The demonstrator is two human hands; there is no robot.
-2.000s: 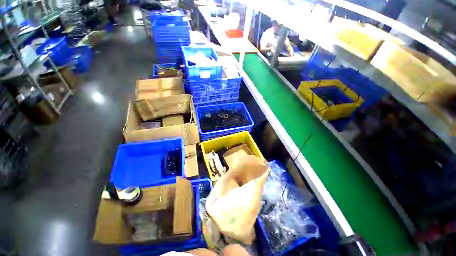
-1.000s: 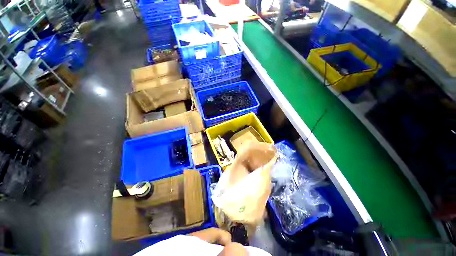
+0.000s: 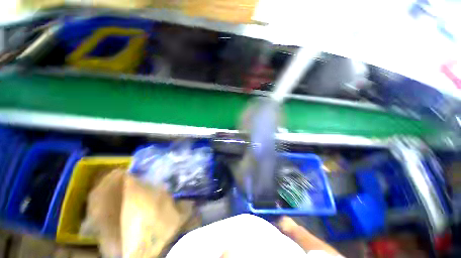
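The view is strongly blurred. My right hand (image 3: pixel 297 233), bare and partly cut off by the bottom edge, is at the near rim of a blue bin (image 3: pixel 329 186); its grip cannot be made out. The bin holds dark parts with green streaks on top. My left hand cannot be made out; white clothing fills the bottom centre. The tan paper sack (image 3: pixel 146 216) stands at the lower left, in front of the yellow bin (image 3: pixel 68 214). Clear plastic bags (image 3: pixel 177 164) lie over another blue bin behind the sack.
The green conveyor belt (image 3: pixel 192 108) runs across the view behind the bins, with a pale rail along its near side. A grey upright post or stand (image 3: pixel 264 146) rises before it. Another yellow bin (image 3: pixel 126 60) is beyond the belt. Blue bins are at the right, near red bags (image 3: pixel 386 247).
The view has swung right, so the belt now runs crosswise and the sack appears further left. The blue bin with green streaks has come into view, with my right hand near it.
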